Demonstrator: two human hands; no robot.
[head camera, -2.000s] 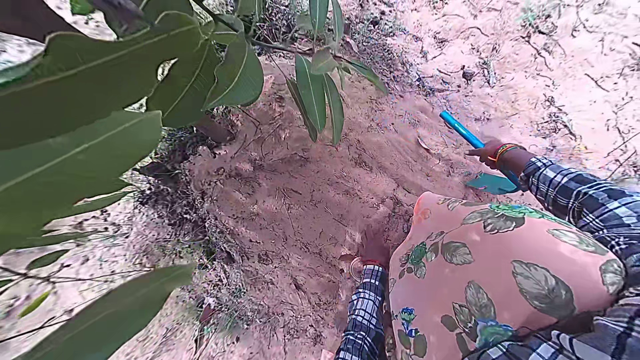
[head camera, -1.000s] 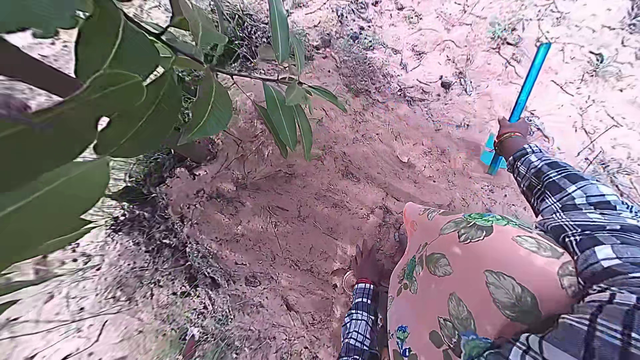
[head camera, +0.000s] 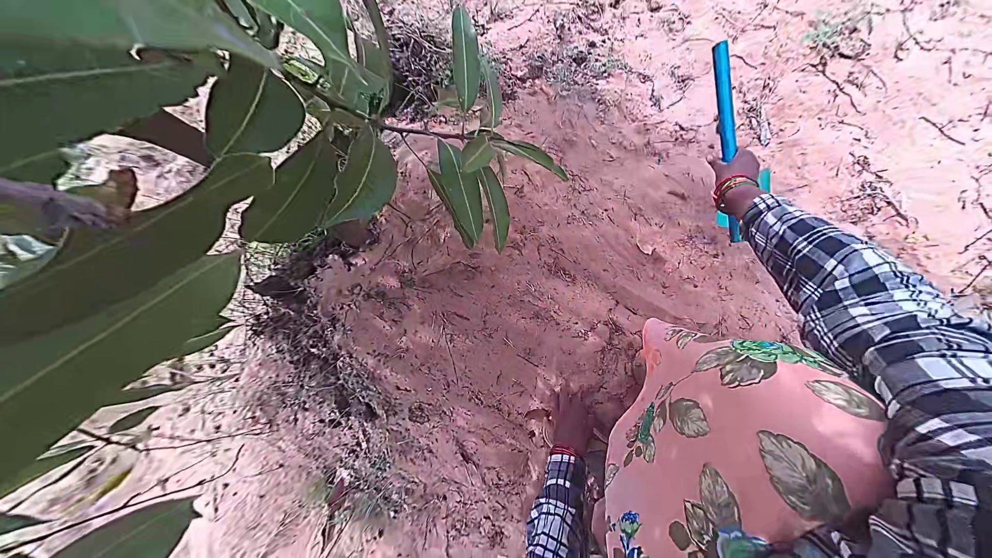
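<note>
My right hand (head camera: 735, 172), with red bangles at the wrist, grips a blue tool handle (head camera: 724, 101) at the upper right. A teal blade (head camera: 764, 183) shows partly behind the hand; the rest of it is hidden. My left hand (head camera: 572, 422) rests low on the reddish soil (head camera: 496, 325), fingers on the ground, beside my knee under floral pink cloth (head camera: 744, 434). Whether its fingers hold anything cannot be made out.
Leafy branches (head camera: 372, 124) hang close across the left and upper middle. Dry grass and twigs (head camera: 333, 364) edge the soil on the left. Thin roots or twigs (head camera: 876, 186) lie on the pale ground at right.
My right hand has raised the blue handle from a slanted to a nearly upright line in view. The left hand stays on the soil. The view has shifted somewhat.
</note>
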